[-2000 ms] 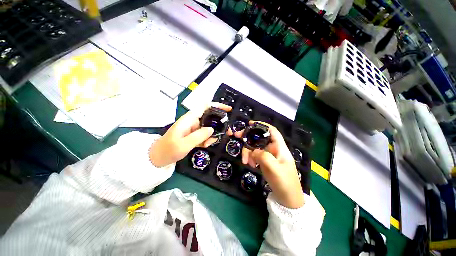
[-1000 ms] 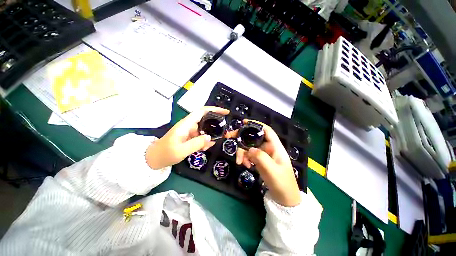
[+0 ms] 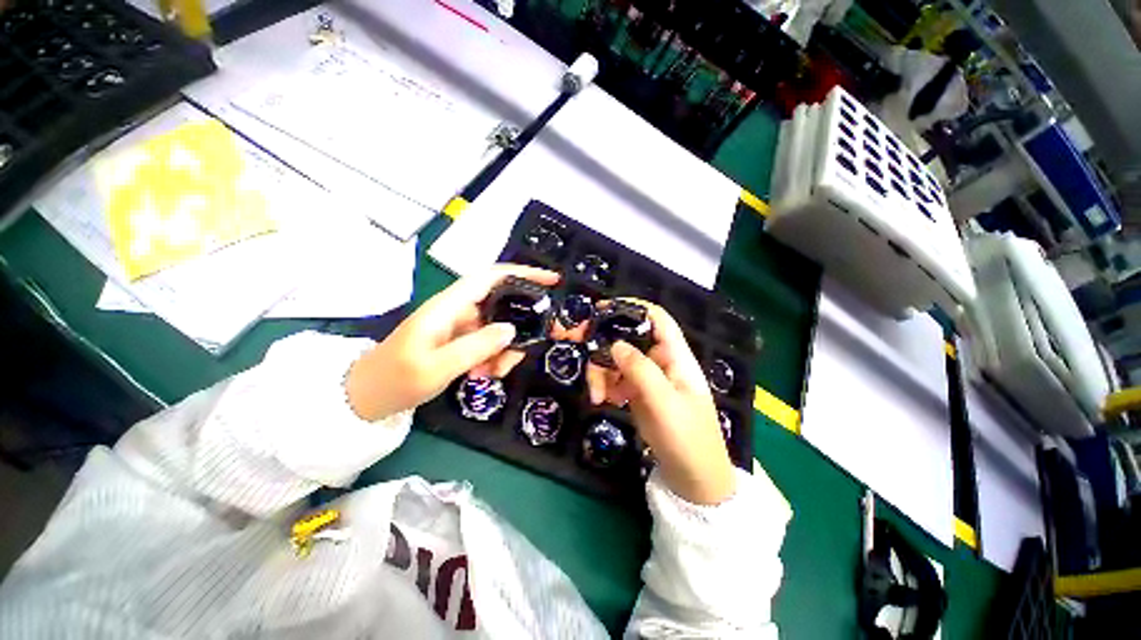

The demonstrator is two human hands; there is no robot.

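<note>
My left hand point(image 3: 438, 341) holds a dark round watch head point(image 3: 519, 311) between thumb and fingers, its glossy face up. My right hand point(image 3: 666, 398) holds a second dark watch head point(image 3: 619, 328) close beside it. Both are held above the black watch tray point(image 3: 511, 440). In the tray's pockets lie several watch heads, among them a purplish one point(image 3: 482, 396) at the near left and a dark blue one point(image 3: 606, 440) in the near row. Parts of the tray are hidden behind my hands. Details of the dials are too small to read.
Printed sheets point(image 3: 363, 119) and a mottled yellow paper point(image 3: 184, 198) lie left. Another dark tray point(image 3: 75, 94) is at the far left. White foam trays point(image 3: 863, 206) stand right. A black looped item point(image 3: 903, 585) lies at the lower right. A dark rack point(image 3: 682, 63) stands behind.
The whole view has shifted a little, so the bench items sit further left in the picture. The right watch head is tilted differently from two seconds ago. Both hands still hold their watch heads.
</note>
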